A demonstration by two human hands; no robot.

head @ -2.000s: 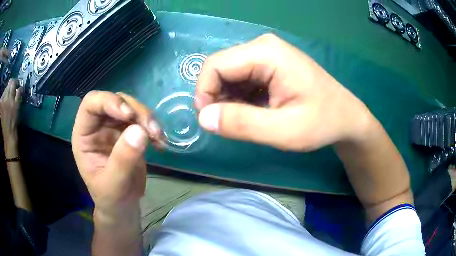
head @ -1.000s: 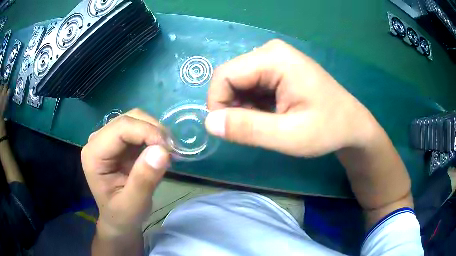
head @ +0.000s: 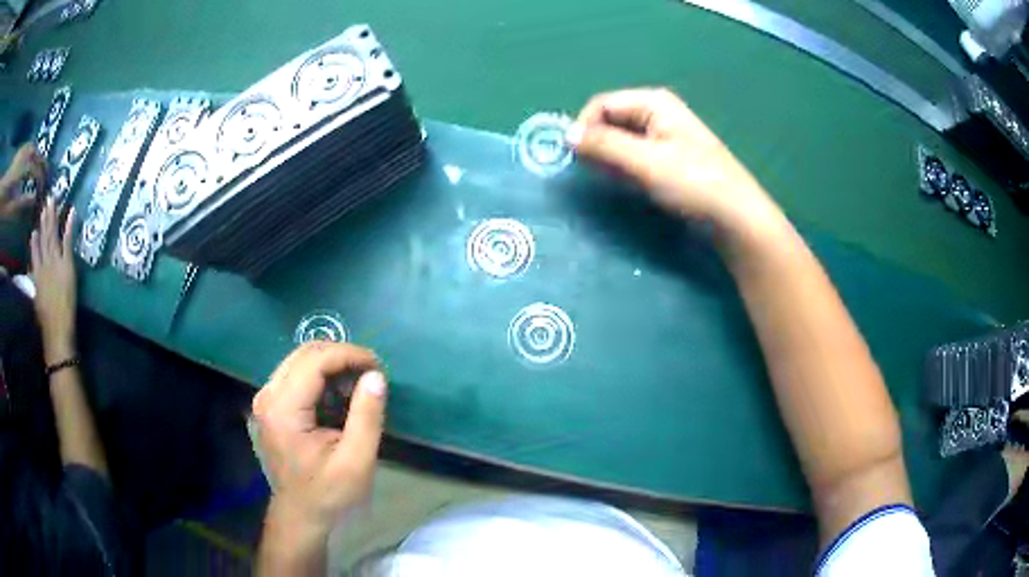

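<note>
My right hand (head: 666, 158) holds a clear ringed disc (head: 545, 144) by its edge, above the far part of the green mat (head: 688, 372). My left hand (head: 322, 434) is over the near edge of the mat with thumb and fingers apart; nothing shows between them. One clear ringed disc (head: 500, 248) lies mid-mat, another (head: 542, 335) lies nearer to me, and a third (head: 322, 328) lies just beyond my left hand, partly covered by it. A tall stack of frames (head: 305, 175) stands to the left, a three-ringed plate on top.
Several three-hole plates (head: 119, 180) lie left of the stack, near another person's hands (head: 51, 259). A dark thin rod (head: 184, 291) lies beside the stack. A three-circle unit (head: 956, 192) is at far right, a bundle on edge (head: 973, 372) at right. Metal rails (head: 824, 56) run behind.
My right hand has moved away and up with a clear disc. My left hand has let go of it and drawn back. Another disc now shows on the near mat. The view has shifted.
</note>
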